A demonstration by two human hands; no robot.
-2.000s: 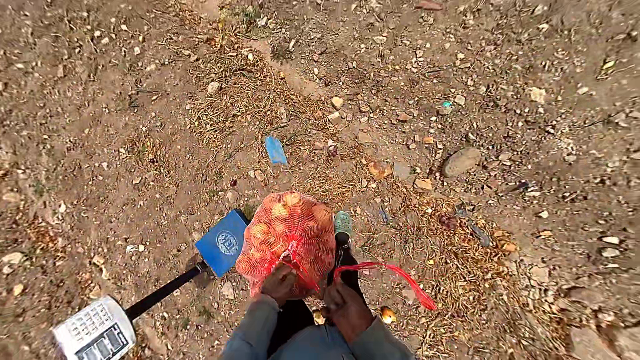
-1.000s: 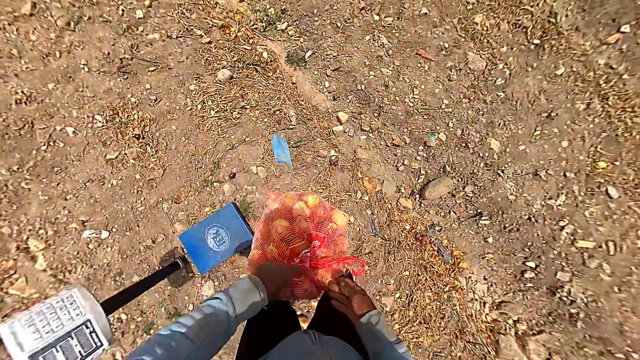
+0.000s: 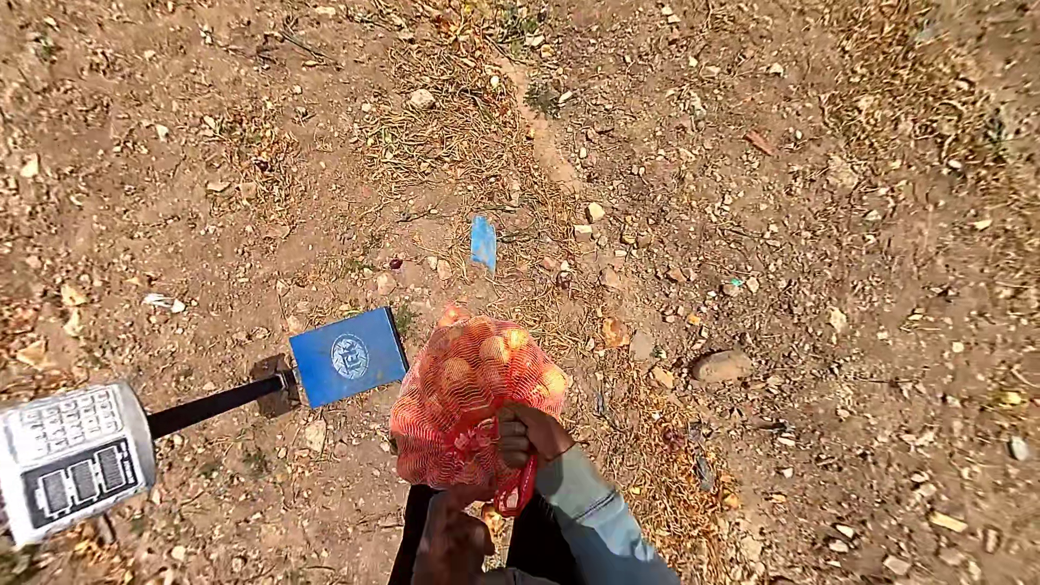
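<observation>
A red mesh bag of onions stands on the ground in front of my legs, full and rounded. My right hand is closed on the gathered neck of the bag, with a red loop of mesh hanging below the fist. Just below the bag, close to its lower edge, is my left hand, its fingers partly bent and in shadow; whether it pinches anything does not show. To the left of the bag lies the blue platform of a scale.
A black post joins the scale's platform to its grey keypad and display head at the far left. A blue scrap lies beyond the bag, a larger stone to the right. Dry stalks and small stones litter the soil.
The red strip that trailed to the right two seconds ago is now gathered at my right hand. My left hand has moved from the bag's top down to its near edge.
</observation>
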